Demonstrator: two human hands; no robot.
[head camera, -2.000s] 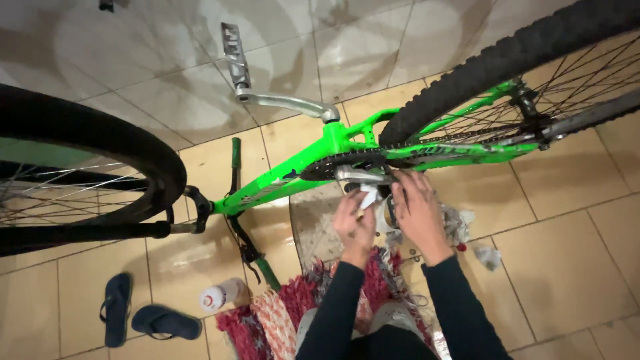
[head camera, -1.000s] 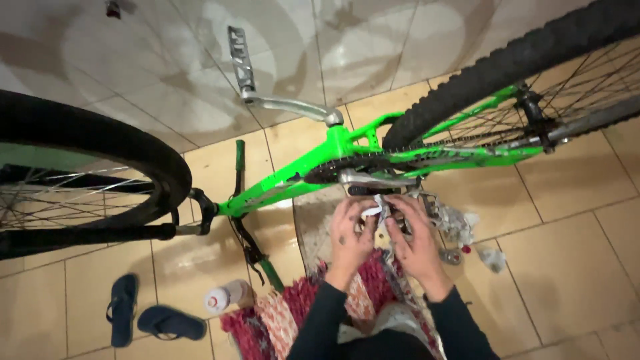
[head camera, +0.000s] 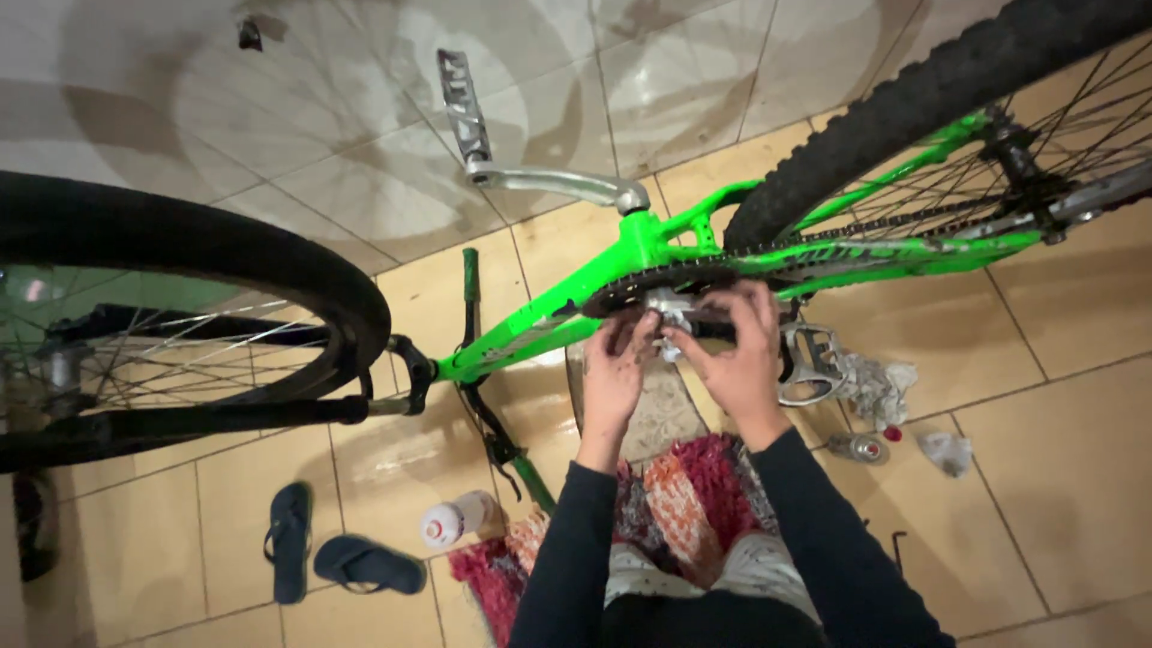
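Observation:
A bright green bicycle frame (head camera: 558, 301) is upside down, its chainring (head camera: 661, 286) facing me. My left hand (head camera: 616, 364) and my right hand (head camera: 738, 355) meet just below the chainring, at the near silver crank arm (head camera: 664, 301). Between their fingertips is a small crumpled white piece (head camera: 671, 346), perhaps cloth or paper, against the crank; both hands have hold of it. Dark smudges mark the fingers. The far crank arm (head camera: 558, 182) points left and carries a metal pedal (head camera: 463, 106). Another pedal (head camera: 808, 364) lies right of my right hand; whether it is attached is hidden.
The front wheel (head camera: 360, 297) is left, the rear tire (head camera: 846, 135) upper right. A handlebar (head camera: 490, 432) is under the frame. On the tiles are flip-flops (head camera: 290, 540), a white bottle (head camera: 457, 519), a shaggy rug (head camera: 684, 504), crumpled plastic (head camera: 877, 387), a small can (head camera: 859, 448) and a hex key (head camera: 898, 551).
Both hands have moved up from below the crank to the crank arm at the chainring, with the white piece still between the fingers.

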